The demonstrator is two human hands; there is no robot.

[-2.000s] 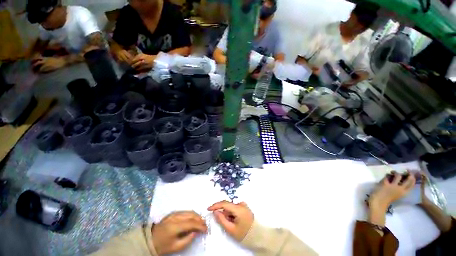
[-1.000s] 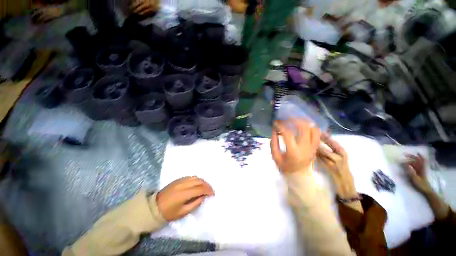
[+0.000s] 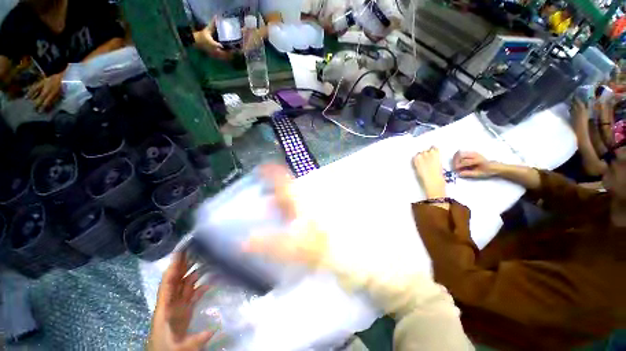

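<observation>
A translucent box, likely a clear tank or cover (image 3: 237,209), is blurred above the white foam sheet, with a dark strip (image 3: 230,264) along its near lower edge. My right hand (image 3: 295,236) is blurred and grips the box from its right side. My left hand (image 3: 177,308) is at the lower left with its fingers spread, close to the dark strip. It appears empty; whether its fingertips touch the box cannot be told. The small black pieces near me cannot be made out.
Stacked dark housings (image 3: 106,178) stand at the left beside the green post (image 3: 182,89). A co-worker's hands (image 3: 432,168) work at the right. A bottle (image 3: 257,58), a dotted black strip (image 3: 295,145) and cables lie beyond the foam sheet (image 3: 371,192).
The view has swung right. My right hand has brought the translucent box back towards my left hand, which has opened its fingers. The co-worker's hand has moved away from the box.
</observation>
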